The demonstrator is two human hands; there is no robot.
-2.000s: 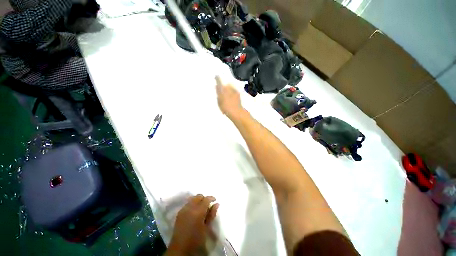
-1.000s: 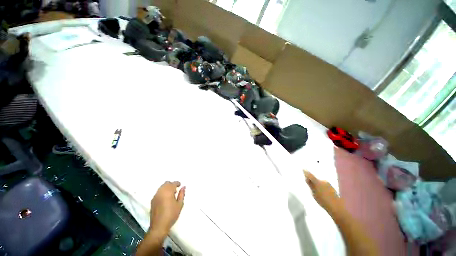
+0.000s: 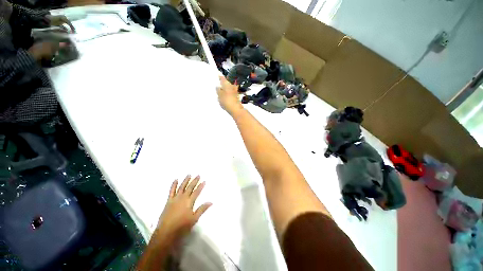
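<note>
My right hand (image 3: 229,95) is stretched forward and closed around the near end of a long white stick (image 3: 200,36), which reaches to the pile of dark grey fabric items (image 3: 241,55). My left hand (image 3: 182,204) lies palm down with spread fingers over the white cloth (image 3: 159,100), holding nothing. A second group of dark grey fabric items (image 3: 363,169) sits to the right of my right forearm, with dark straps at its near side.
A small pen-like tool (image 3: 136,150) lies on the cloth. A red item (image 3: 405,161) and filled plastic bags (image 3: 439,173) are at the right. Cardboard (image 3: 381,79) lines the back. A person (image 3: 24,69) sits at the left, near a grey stool (image 3: 45,222).
My right hand has moved from the right forward to the pile with the stick. The grey items at the right now form a larger group. My left hand has spread its fingers.
</note>
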